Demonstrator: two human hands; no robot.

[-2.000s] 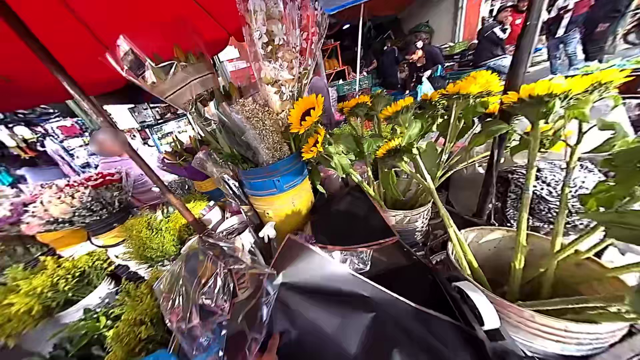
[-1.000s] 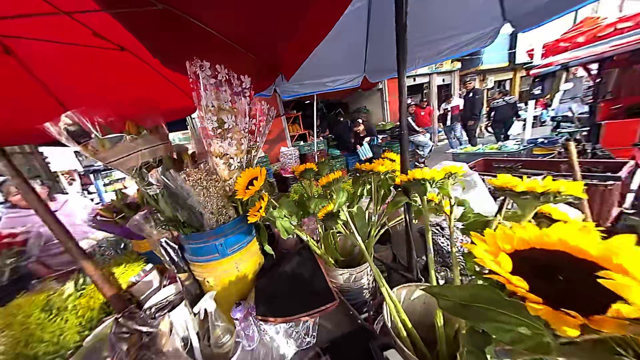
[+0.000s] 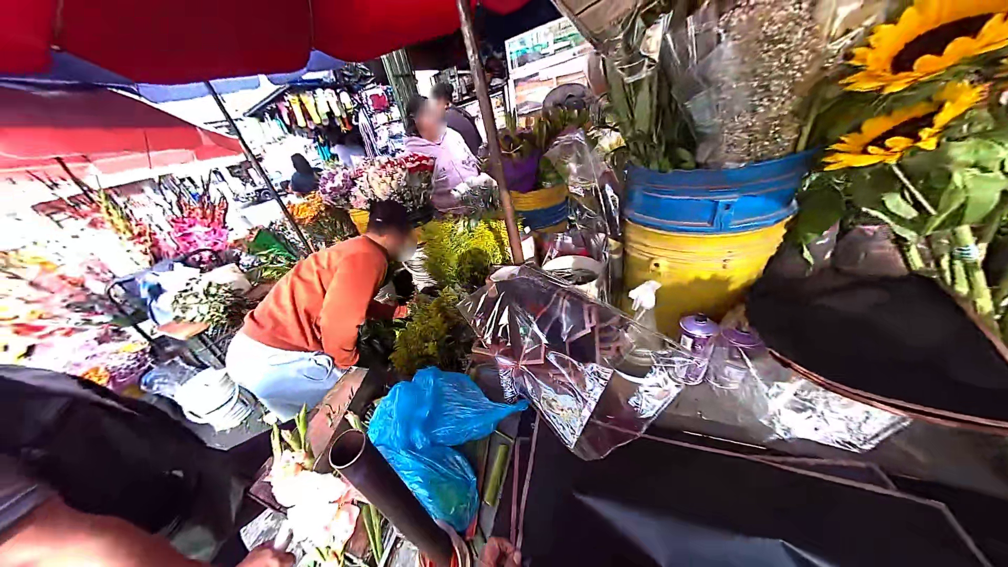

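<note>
At the bottom edge, my left hand [image 3: 268, 554] shows only in part, beside pale pink-white gladiolus flowers [image 3: 315, 500]; its grip is hidden. The fingers of my right hand [image 3: 500, 553] show at the bottom edge, by the left side of a large black wrapping sheet [image 3: 709, 504]; whether they hold it cannot be told. Between the hands a dark cardboard tube [image 3: 394, 492] leans, its open end up. Behind it lies a blue plastic bag [image 3: 441, 425]. Clear plastic wrap [image 3: 567, 354] lies above the black sheet.
A person in an orange sweater [image 3: 323, 295] crouches beside yellow-green foliage [image 3: 429, 335]. A blue and yellow bucket [image 3: 701, 236] holds wrapped flowers, with sunflowers [image 3: 906, 130] to its right. Purple-lidded cans [image 3: 698, 342] stand before it. An umbrella pole [image 3: 492, 142] rises behind the wrap.
The view has swung far left and down. The crouching person, the blue bag and the tube now show. The large near sunflower and the metal buckets at right are out of view.
</note>
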